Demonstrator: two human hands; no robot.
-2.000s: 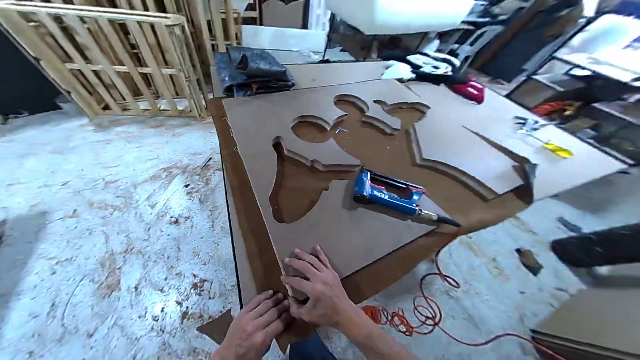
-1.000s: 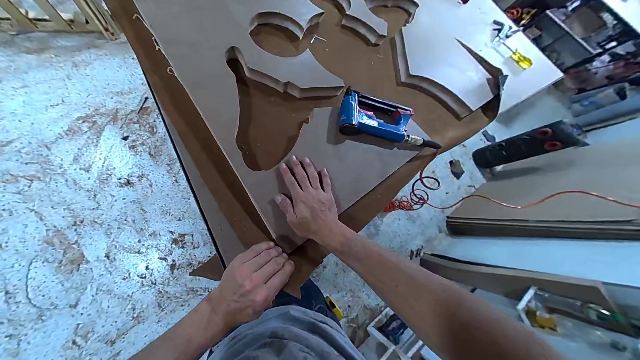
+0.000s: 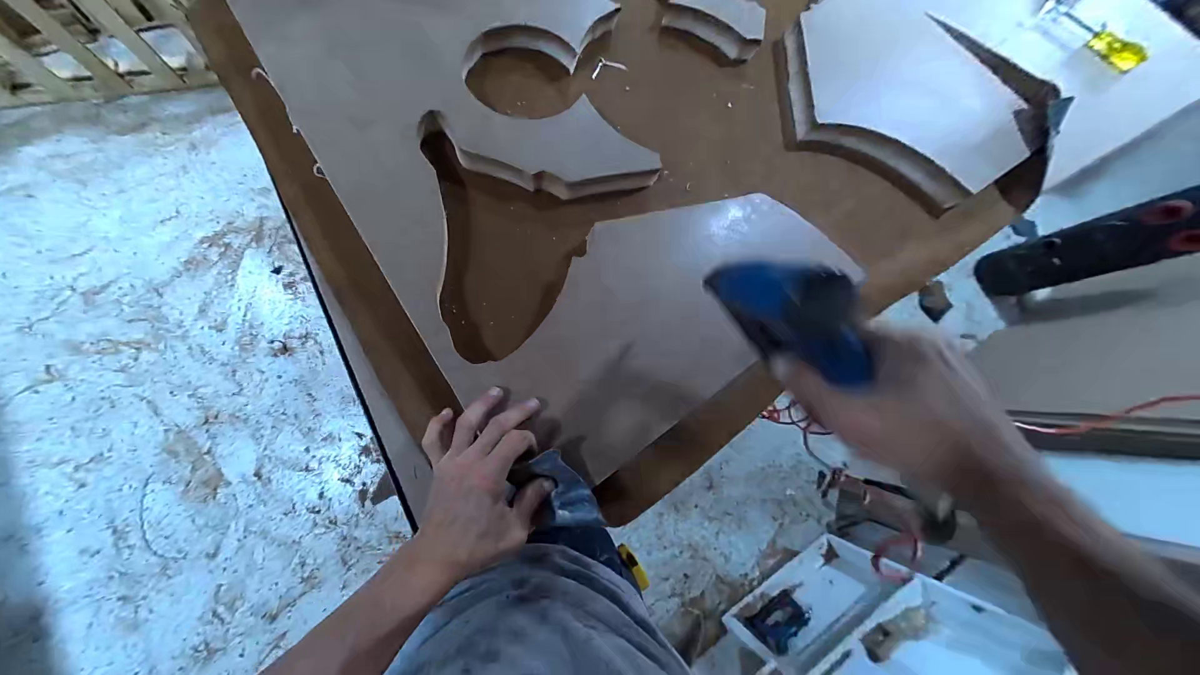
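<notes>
My right hand [image 3: 900, 403] holds a blue pneumatic staple gun [image 3: 797, 314], blurred, above the right part of the board. Under it lies a pale board [image 3: 656, 309] with curved cut-outs, on a brown sheet of material [image 3: 731, 131] that shows through the openings and sticks out along the edges. At the near corner, my left hand [image 3: 478, 469] presses a folded-over piece of the sheet, whose bluish-grey underside [image 3: 567, 492] shows, against the board. Its fingertips rest on the board, and the thumb lies on the fold.
Behind my right hand runs a red air hose [image 3: 1106, 427]. White divided trays [image 3: 844, 600] stand low at the bottom right. A dark roll [image 3: 1078, 244] lies at the right, and a yellow-handled tool [image 3: 1116, 50] at the upper right. Wooden slatted frames [image 3: 103, 47] stand upper left.
My right hand has left the board and now holds the staple gun, which lay on the board before. My left hand has a folded corner of the sheet under it.
</notes>
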